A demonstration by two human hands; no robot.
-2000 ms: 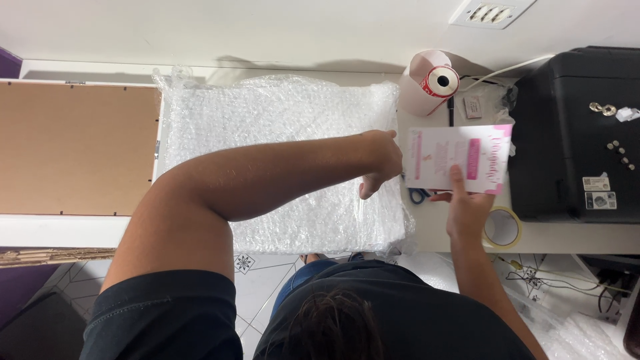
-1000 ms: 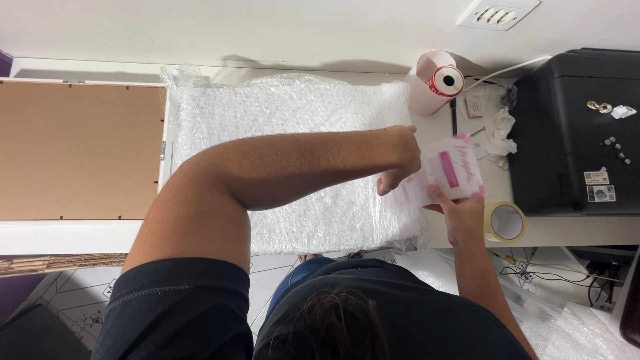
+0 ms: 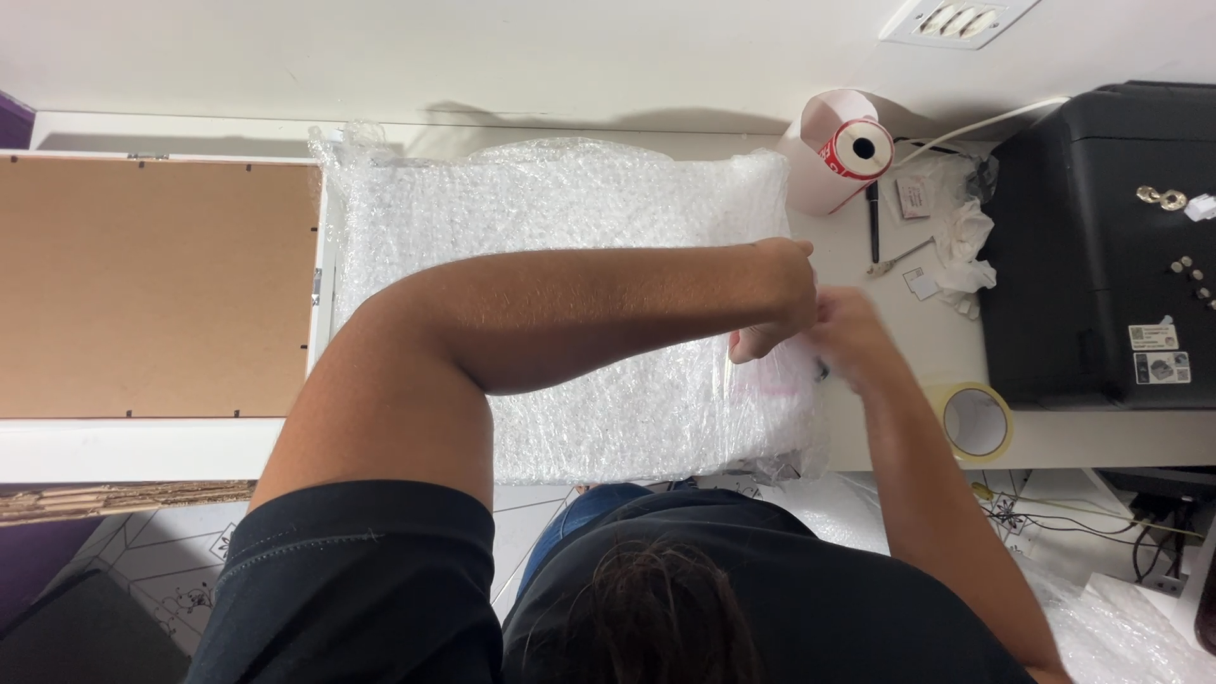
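A flat package wrapped in bubble wrap (image 3: 589,418) lies on the white table. My left hand (image 3: 777,302) is at its right end, fingers curled on the edge of the wrap, which is creased beneath them. Close against it is my right hand (image 3: 844,332), blurred, with fingertips hidden behind the left; whether it grips anything cannot be told. Something pink, apparently the printed card (image 3: 774,385), shows faintly through the plastic below my left hand.
Left of the package lies a framed brown backing board (image 3: 152,285). On the right are a label roll (image 3: 860,150), a black pen (image 3: 873,223), crumpled paper (image 3: 964,242), a tape roll (image 3: 1007,427) and a black printer (image 3: 1064,237).
My right hand has moved left and up to beside my left hand. The pink and white card it held over the table now shows only as a faint pink patch under plastic.
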